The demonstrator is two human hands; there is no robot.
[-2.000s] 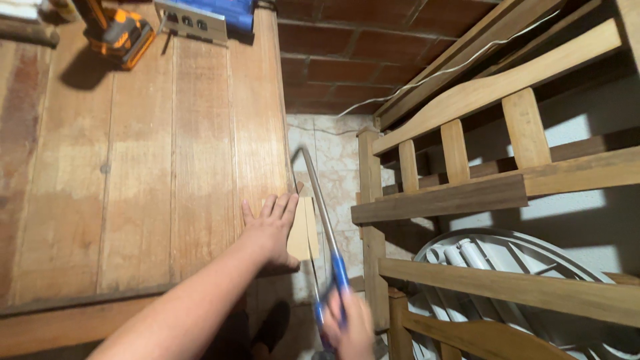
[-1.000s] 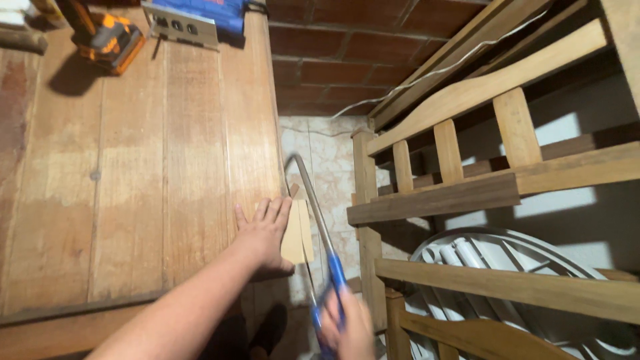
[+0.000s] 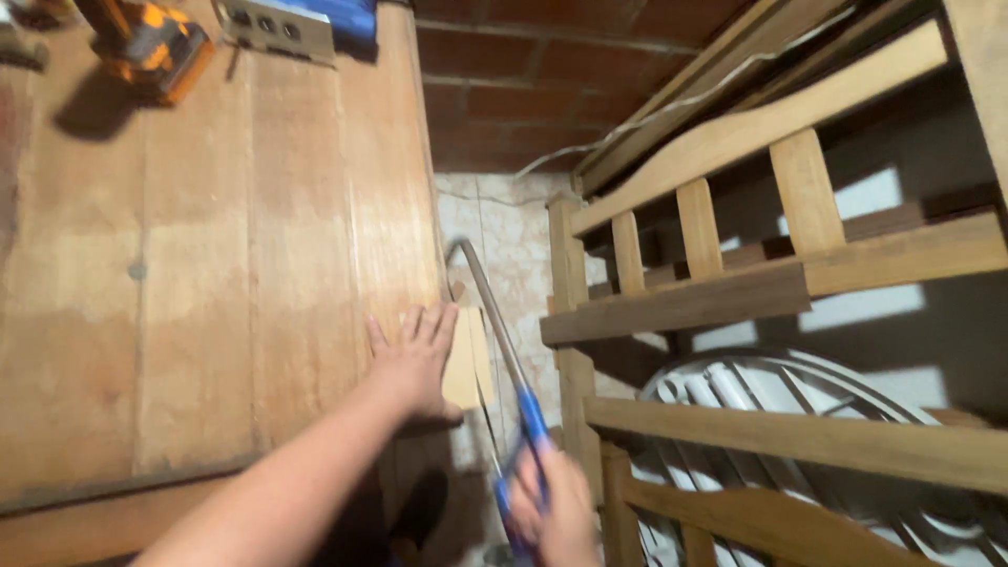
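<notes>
A small pale wooden board [image 3: 466,362] juts out past the right edge of the wooden table [image 3: 189,236]. My left hand [image 3: 413,366] presses down with spread fingers at the table's corner, against the board's left part. A hacksaw [image 3: 504,339] with a bent metal frame and blue handle is in my right hand [image 3: 550,500], which is blurred. The saw's thin blade runs through a slit in the board, near its right side. My fingers hide part of the board.
An orange and black cordless drill [image 3: 157,59], a metal piece with round holes [image 3: 276,31] and a blue case [image 3: 354,24] lie at the table's far end. Right of the tiled floor [image 3: 516,228] stand wooden slatted frames [image 3: 701,228] and a white round rack-like object [image 3: 732,386]. A brick wall [image 3: 512,110] rises behind.
</notes>
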